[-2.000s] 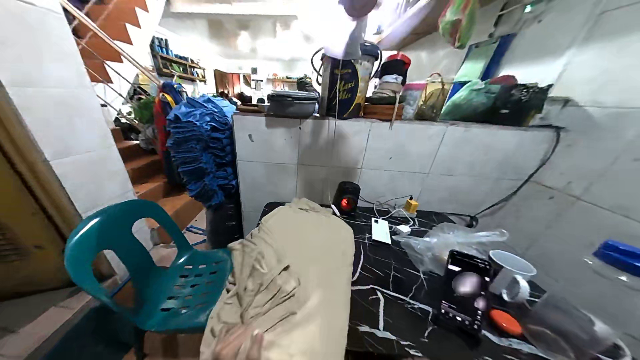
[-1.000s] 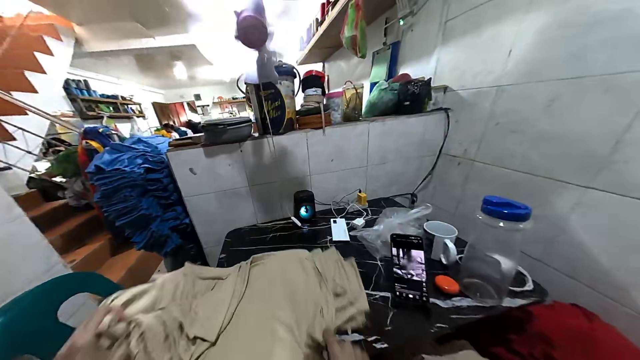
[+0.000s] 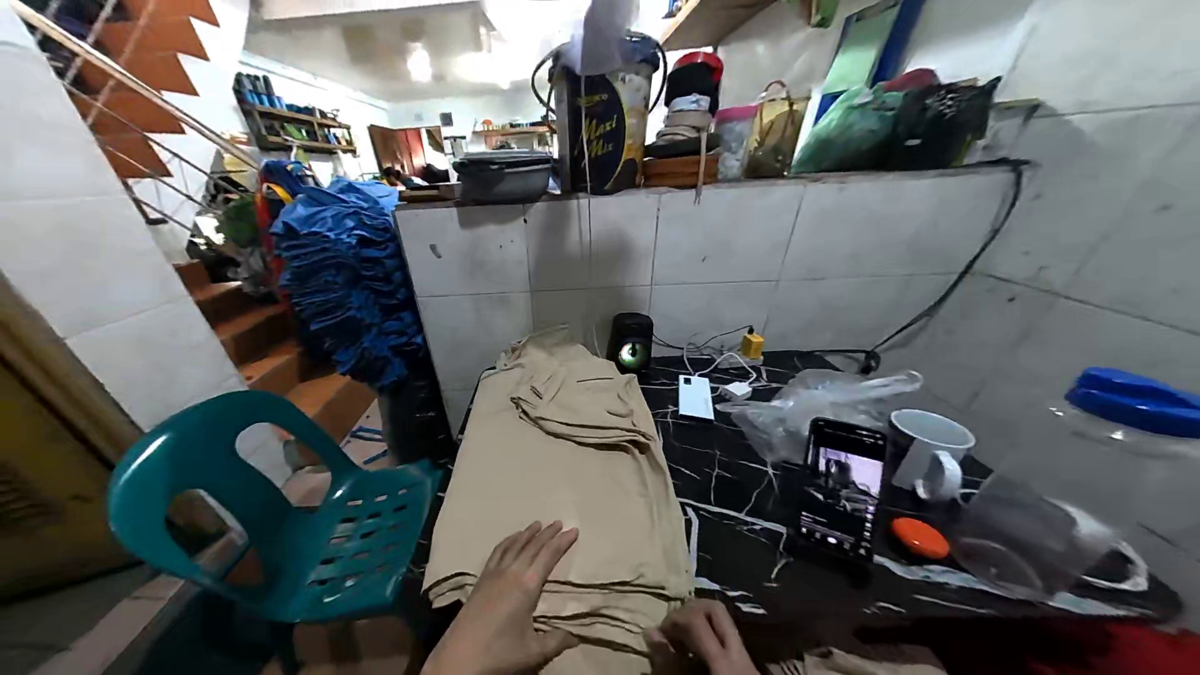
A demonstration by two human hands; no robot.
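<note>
A layered stack of beige cloth pieces (image 3: pixel 572 469) lies along the left part of a black marble-patterned table (image 3: pixel 731 562). At its near end my left hand (image 3: pixel 520 591) rests flat on top, fingers spread, the thumb by the layered edges. My right hand (image 3: pixel 698 637) is at the stack's near right corner, its fingers curled against the cloth edge; whether it pinches the fabric cannot be made out. More beige cloth (image 3: pixel 853 662) shows at the bottom edge, right of my right hand.
Right of the stack are a propped smartphone (image 3: pixel 844 487), a white mug (image 3: pixel 928 450), an orange object (image 3: pixel 920 538), a plastic bag (image 3: pixel 816 403) and a clear jug (image 3: pixel 1041 516). A black speaker (image 3: pixel 631 342) stands behind. A green plastic chair (image 3: pixel 319 525) is at the left.
One second ago the top cloth was bunched and spread wide between my hands; now it lies in the long stack. My left hand has come onto its near end. The view has turned left.
</note>
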